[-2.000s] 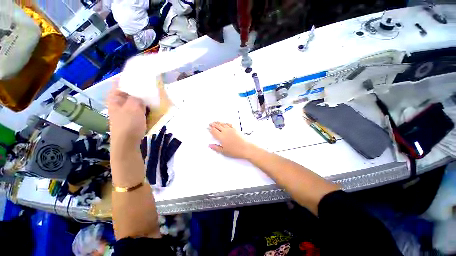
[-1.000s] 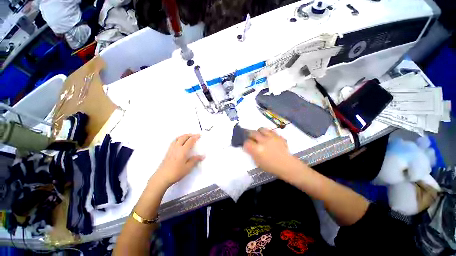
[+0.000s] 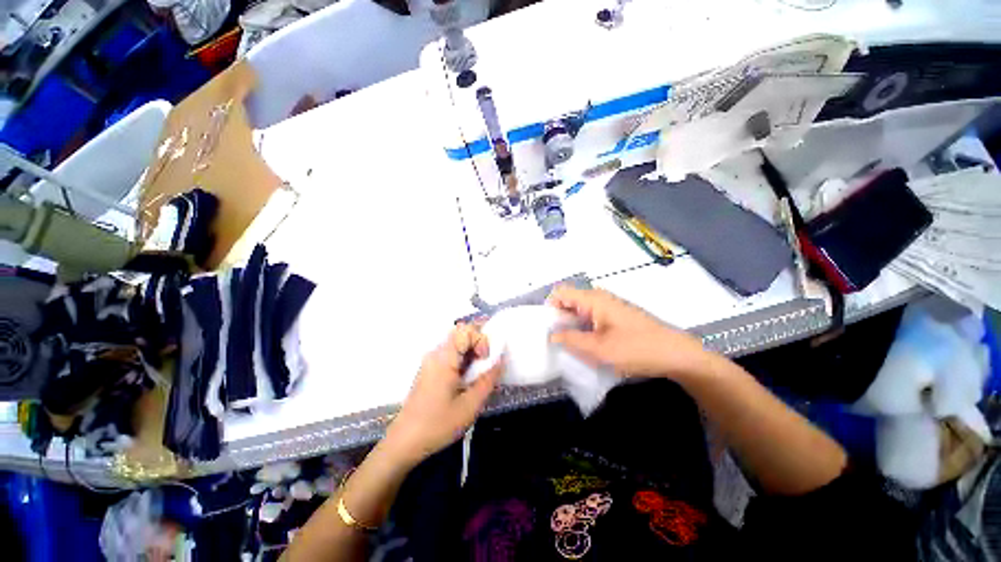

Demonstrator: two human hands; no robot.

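A thin white cloth piece point(image 3: 529, 343) is held between my hands near the table's front edge, with a loose end hanging at its right. My left hand point(image 3: 452, 379) pinches its left side and my right hand point(image 3: 609, 333) pinches its right side. A grey strip point(image 3: 538, 294) shows just behind the cloth; whether it is gripped is hard to tell. The presser foot and needle point(image 3: 512, 204) stand behind my hands, with nothing under them that I can make out.
Navy-and-white strips point(image 3: 244, 329) lie fanned at left, beside a tangled scrap heap point(image 3: 99, 362) and a green bottle point(image 3: 71, 239). Brown cardboard point(image 3: 209, 154) is upper left. A grey flat piece point(image 3: 703, 228), yellow-green tools point(image 3: 648, 236) and a phone point(image 3: 869, 231) lie at right.
The white cloth is now raised and held by both hands at the front edge. My left hand has moved right, off the table top, to the cloth. The view has shifted.
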